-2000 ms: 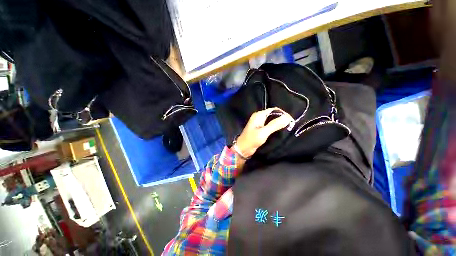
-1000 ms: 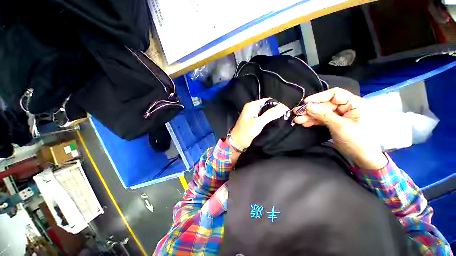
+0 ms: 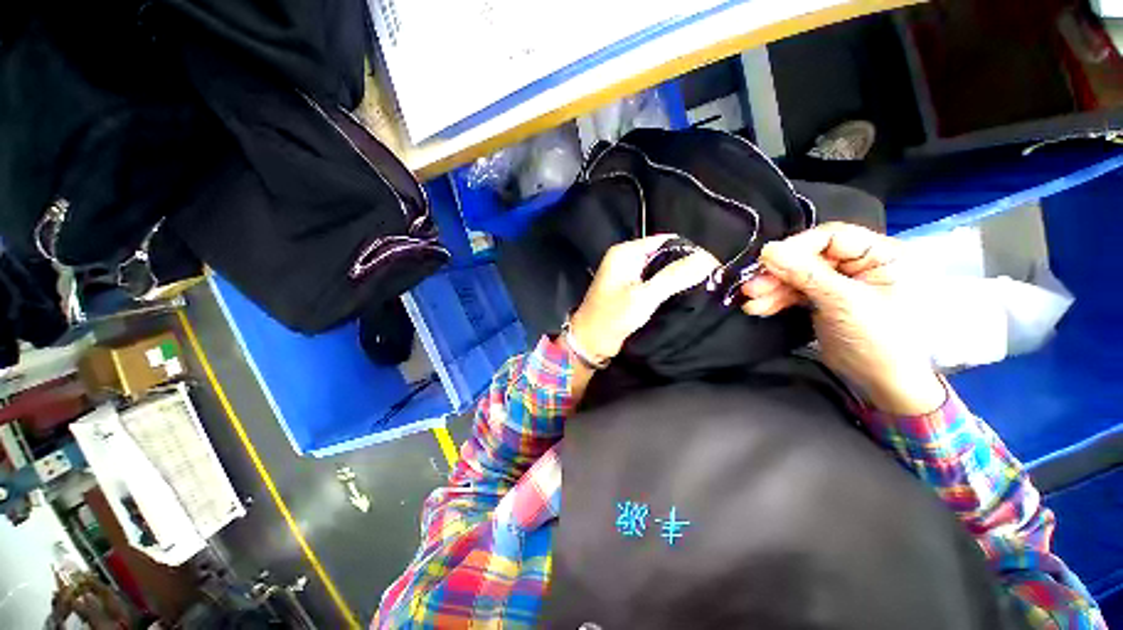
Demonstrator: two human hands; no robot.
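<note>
A black bag body [image 3: 702, 185] with silvery zipper lines lies bunched on my lap, on the dark apron [image 3: 739, 492] with blue characters. My left hand [image 3: 640, 295] is shut on the bag, thumb and fingers pinching a fold at the end of a zipper. My right hand [image 3: 837, 302] is just right of it, thumb and fingertips pinched together at a zipper end [image 3: 741, 283]. A small silvery piece shows between the two hands. It is too small and blurred to tell if it is a slider or puller.
The white-topped bench [image 3: 530, 49] with a wooden edge is ahead. A pile of black bags [image 3: 283, 185] hangs over its left side. Blue bins stand below at left [image 3: 333, 394] and right [image 3: 1059, 320], the right one holding white plastic [image 3: 1016, 314].
My right hand has come in from the right side and is now at the zipper beside my left hand, which stays on the bag. The view has shifted slightly.
</note>
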